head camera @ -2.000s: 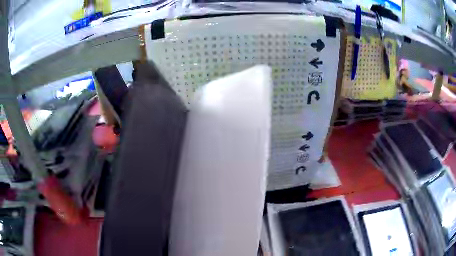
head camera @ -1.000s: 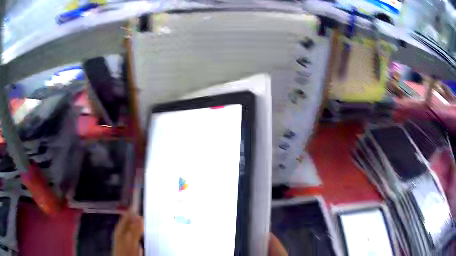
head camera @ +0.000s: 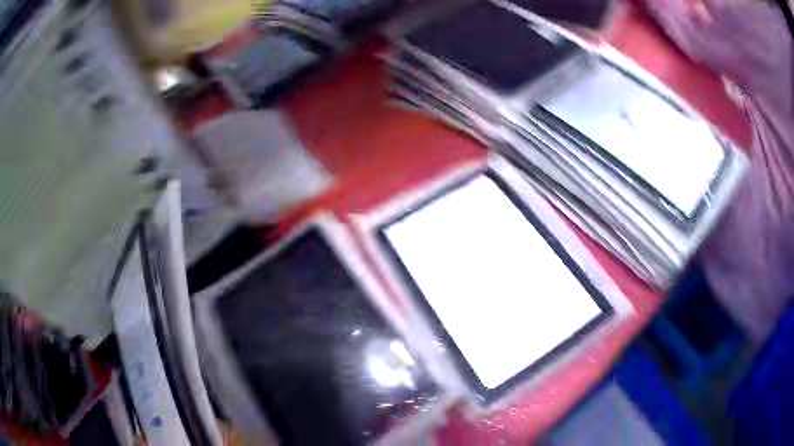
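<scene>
A tablet (head camera: 141, 348) in a white foam sleeve (head camera: 185, 322) stands tilted and nearly edge-on at the lower left, with a bright screen. A small skin-toned patch, apparently fingertips of my right hand (head camera: 230, 433), shows at its right edge by the bottom of the picture; the rest of the hand is cut off. My left hand does not show clearly. A dark-screened tablet (head camera: 305, 340) lies on foam beside it, with a light reflection. A tablet with a plain white screen (head camera: 496, 279) lies to its right.
Stacked tablets (head camera: 557, 192) in foam stand at the upper right, a white-screened one (head camera: 644, 131) on top. The blurred test chart (head camera: 70, 192) is at left. A person's pink smock (head camera: 757, 200) and blue bins (head camera: 679, 366) are at right, beyond the red bench (head camera: 366, 122).
The view has swung right and down, so the chart and held tablet are now at left. The held tablet showed its white screen face-on a second ago and now appears nearly edge-on.
</scene>
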